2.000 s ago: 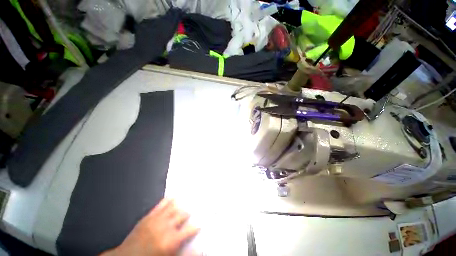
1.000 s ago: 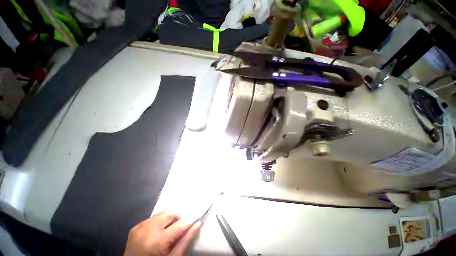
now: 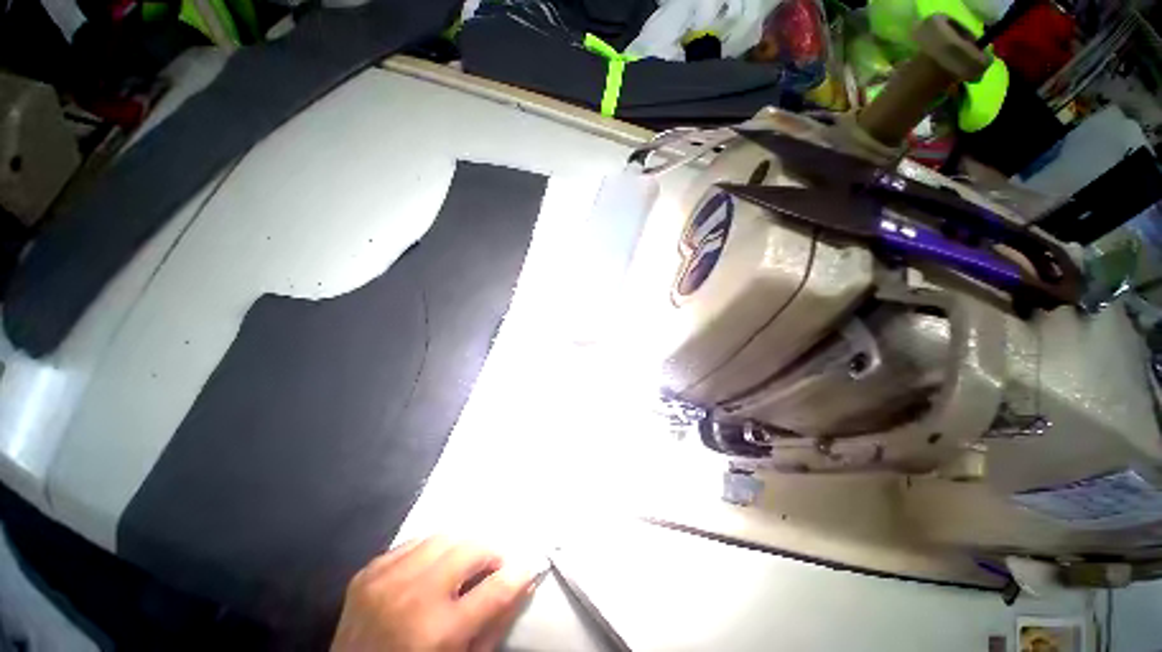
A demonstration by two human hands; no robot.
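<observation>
A dark garment panel (image 3: 331, 395) with a curved edge lies flat on the white table, left of the sewing machine (image 3: 816, 331). My left hand (image 3: 440, 599) is at the bottom edge, beside the panel's lower right edge. Its thumb and finger come together in the lamp glare; whether they pinch pale cloth or thread cannot be told. A thin dark pointed tool (image 3: 589, 609) comes in from the bottom edge, its tip at my left fingertips. My right hand is out of the picture. Glare hides the needle area and any pale cloth there.
Snips with a purple patch (image 3: 943, 248) rest on top of the machine head. A long dark strip (image 3: 166, 191) lies along the table's left edge. A dark bundle tied with neon green (image 3: 688, 83) is behind the table. A tan spool tube (image 3: 911, 96) stands above the machine.
The view has shifted. My left hand's thumb and finger have come together. The pointed tool has come up to my fingertips; a second ago its tip was slightly apart from them.
</observation>
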